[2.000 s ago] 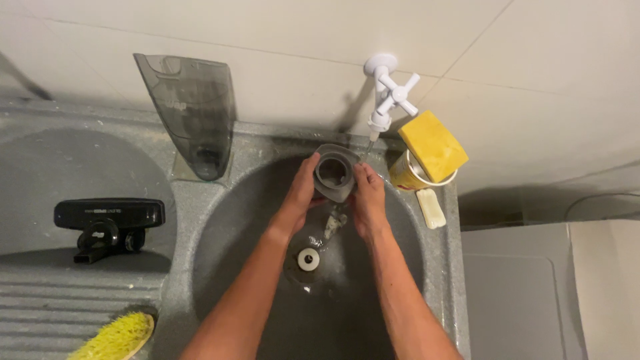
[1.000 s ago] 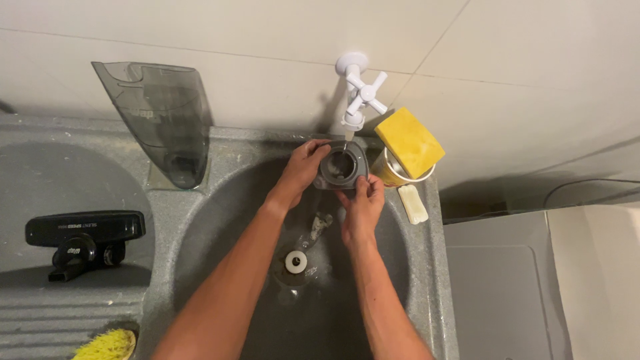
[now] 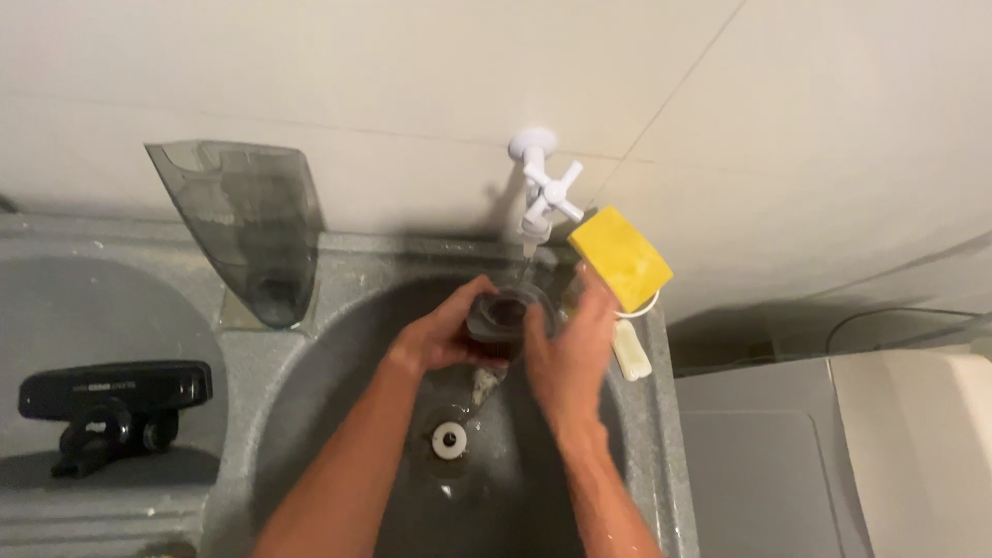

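Over the grey sink basin (image 3: 496, 496), my left hand (image 3: 446, 329) grips a dark translucent plastic cup-like part (image 3: 496, 314) with a round opening, just below the white plastic tap (image 3: 542, 194). My right hand (image 3: 570, 349), blurred, is raised at the part's right side with its fingers apart; whether it touches the part is unclear. A yellow sponge (image 3: 621, 260) rests on a tub behind the right fingers. A white bar of soap (image 3: 632, 351) lies on the sink's right rim. Below the hands are a white ring-shaped drain piece (image 3: 449, 440) and pale wet debris (image 3: 484, 385).
A smoky translucent plastic container (image 3: 252, 225) stands against the wall on the ledge left of the basin. A black vacuum cleaner floor head (image 3: 116, 391) lies in the left basin. Beyond the sink's right edge is a grey and white surface (image 3: 759, 457).
My right hand has come off the part's lower right edge, where it gripped one second ago, and is now raised near the sponge. My left hand still holds the part.
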